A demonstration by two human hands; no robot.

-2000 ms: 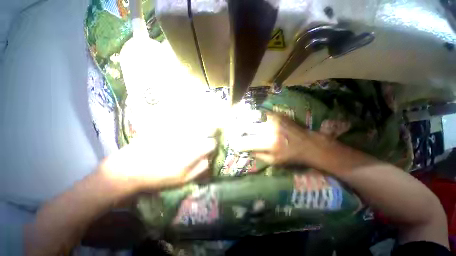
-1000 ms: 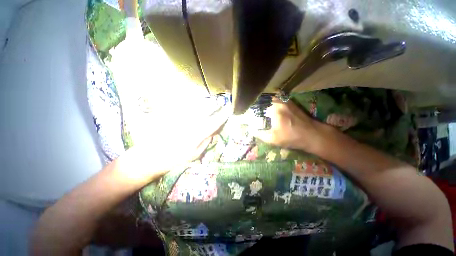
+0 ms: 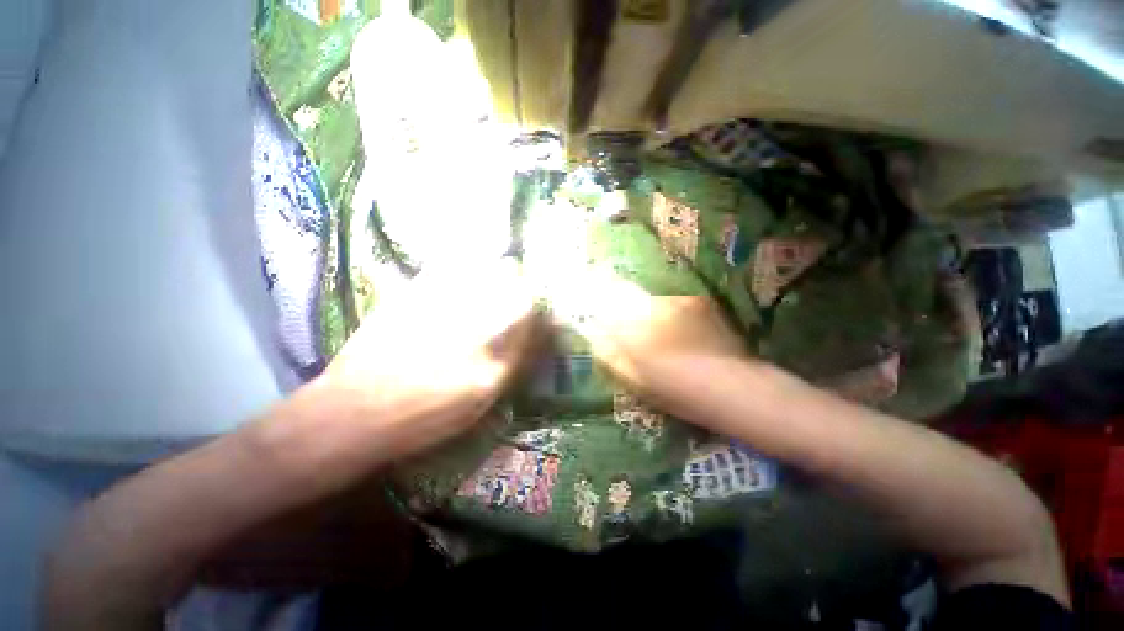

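Observation:
The green cloth (image 3: 814, 308) printed with small houses and figures lies bunched under the machine head and hangs over the front toward my lap. My left hand (image 3: 456, 333) and my right hand (image 3: 641, 333) are close together on the cloth, in front of the needle area. Glare from the lamp washes out the fingertips of both hands. The fingers look bent onto the cloth, but whether they pinch it does not show. The needle and presser foot (image 3: 586, 160) are mostly lost in the glare.
The cream-white sewing machine head (image 3: 789, 86) spans the top. A white table surface (image 3: 136, 247) is at the left. Paler wrong side of the cloth (image 3: 290, 234) shows beside it. Red plastic (image 3: 1048, 475) and dark items (image 3: 1011, 308) are at the right.
The view has shifted, so the machine head sits higher in the picture. My hands are now nearer the front, away from the needle, and more cloth shows behind my right hand.

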